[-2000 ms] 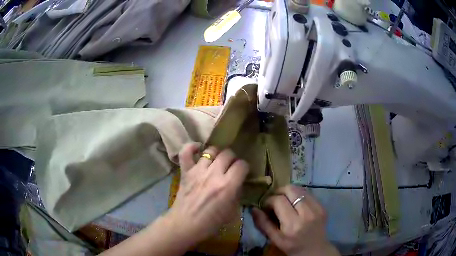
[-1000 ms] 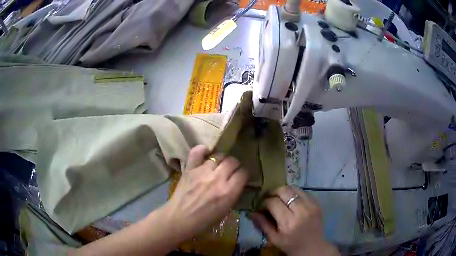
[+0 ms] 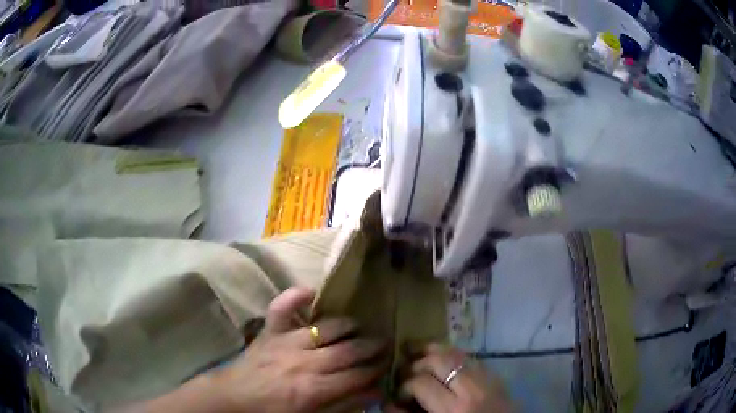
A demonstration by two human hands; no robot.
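The darker olive band lies under the head of the white sewing machine. It joins the pale khaki-green panel, which spreads to the left. My left hand, with a yellow ring, grips the band's left side where it meets the panel. My right hand, with a silver ring, pinches the band's near edge and is partly cut off by the bottom of the picture. The needle and presser foot are hidden by the head and cloth.
A strip bundle lies right of the needle under the arm. An orange label and a pale lamp are left of the head. Flat panels lie left; a grey-brown heap is upper left. Thread cones stand behind.
The view has shifted, so the machine and cloth appear lower and slightly left. Both hands keep hold of the olive band; my right hand is nearer my left and lower in the picture.
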